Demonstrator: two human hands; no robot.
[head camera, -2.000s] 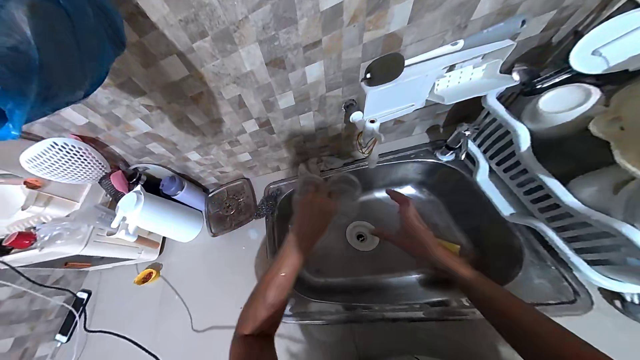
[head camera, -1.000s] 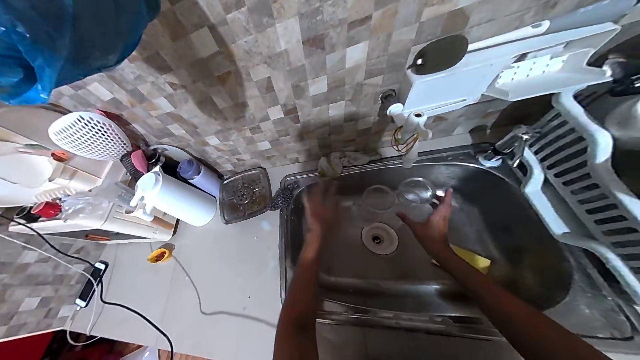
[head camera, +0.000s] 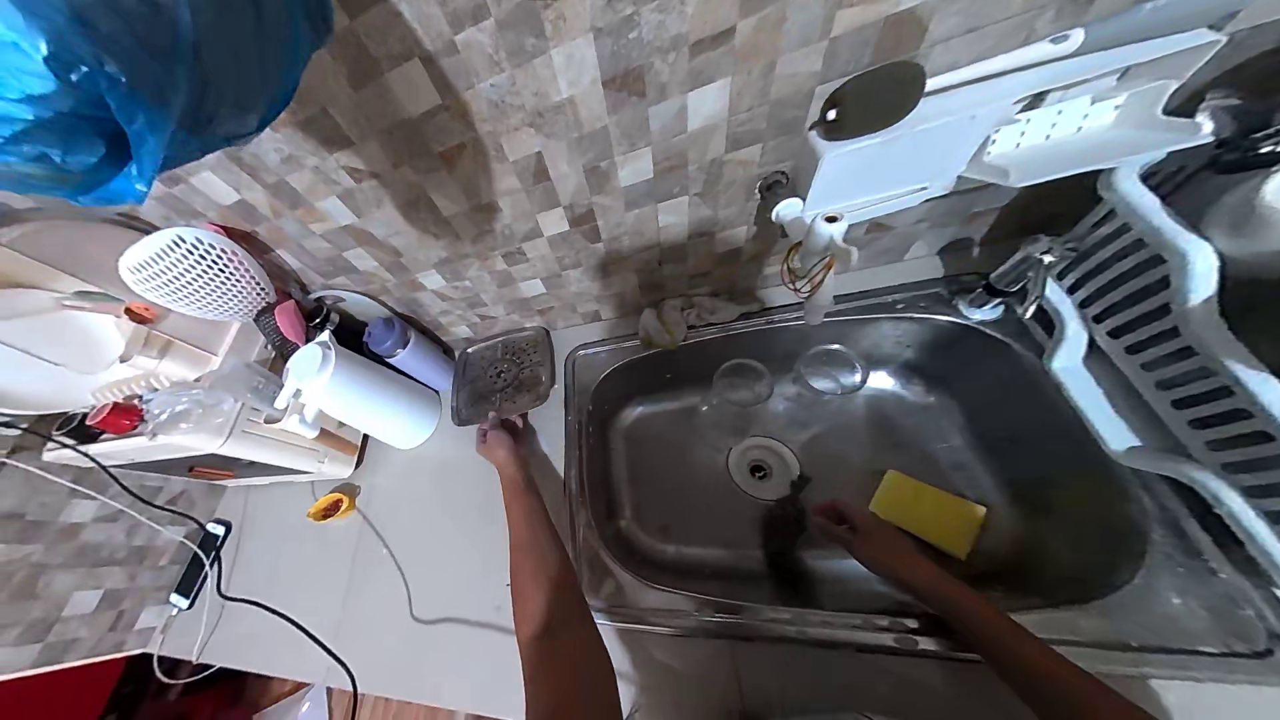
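My left hand (head camera: 500, 440) grips the near edge of a square brown tray with holes (head camera: 503, 375), which lies on the counter left of the sink (head camera: 680, 520). Low inside the steel basin is my right hand (head camera: 850, 525), its fingers bent. A dark patch beside those fingers could be a scourer or a shadow; I cannot tell. Two clear round glass items stand near the basin's back wall, one (head camera: 742, 382) left of the other (head camera: 832, 369). Just right of my right hand a yellow sponge (head camera: 928, 513) lies in the basin. The drain (head camera: 763, 468) is uncovered.
A white dish rack (head camera: 1090, 370) borders the sink on the right. Above the basin hangs a white tap (head camera: 822, 240). A crumpled cloth (head camera: 665, 322) rests at the back rim. White jug (head camera: 370, 390), purple-capped bottle (head camera: 405, 350), phone (head camera: 202, 563) and cables lie left.
My left hand has moved left, out of the basin and onto the tray. My right hand has come away from the right glass item. The dark scourer no longer shows between tray and sink.
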